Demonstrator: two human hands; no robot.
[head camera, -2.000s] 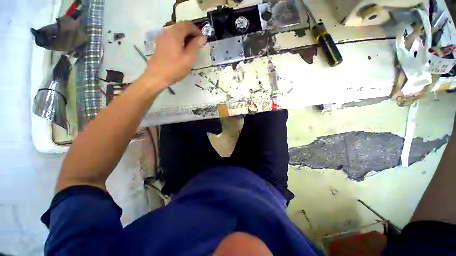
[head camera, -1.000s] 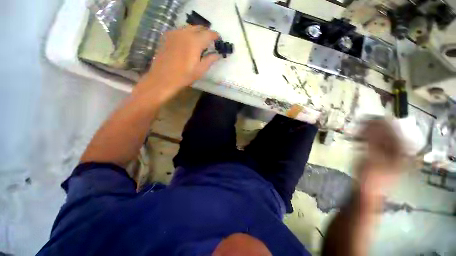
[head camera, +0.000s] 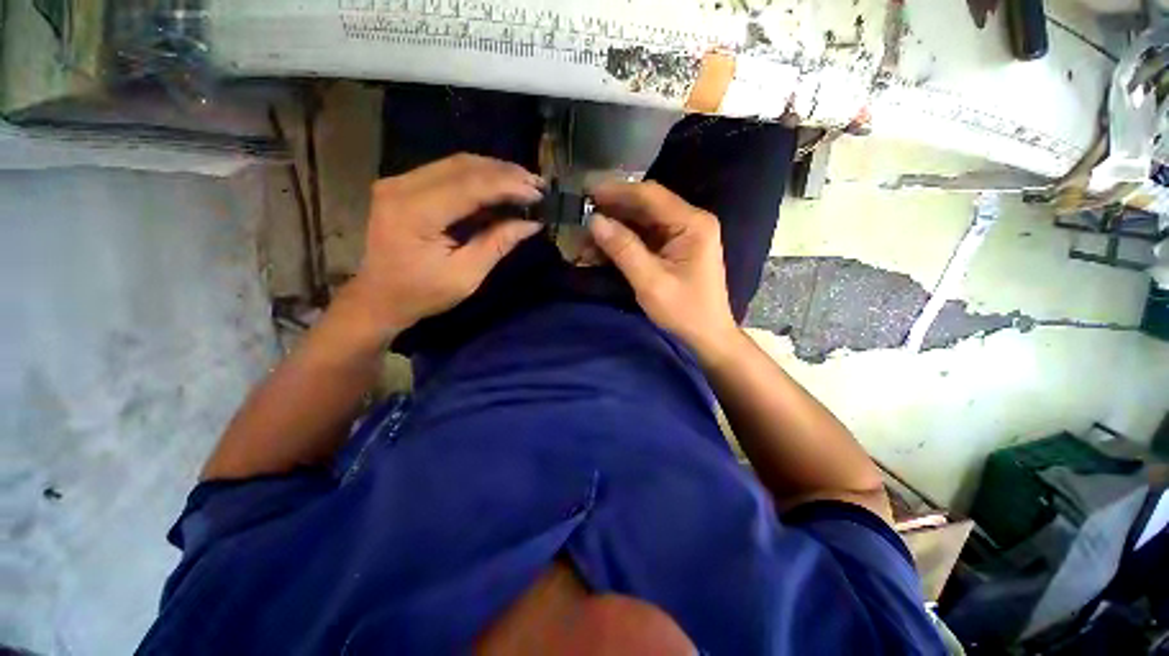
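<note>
A small dark metal block (head camera: 564, 206) is held between both hands over the lap, just below the table's front edge. My left hand (head camera: 449, 237) grips its left end between thumb and fingertips. My right hand (head camera: 660, 250) pinches its right end, where a small shiny spot shows. The fingers hide both ends of the block, and its fine shape is too small to tell.
The worn cream table (head camera: 577, 45) with a printed scale crosses the top. A dark screwdriver handle (head camera: 1026, 28) lies at its upper right. Clear plastic is at the right edge. A green box (head camera: 1045, 474) and a cardboard piece (head camera: 942, 554) are on the floor at lower right.
My left hand has lifted the dark block off the table and brought it over the lap. My right hand has come in from the right and holds it too. The view has tilted down.
</note>
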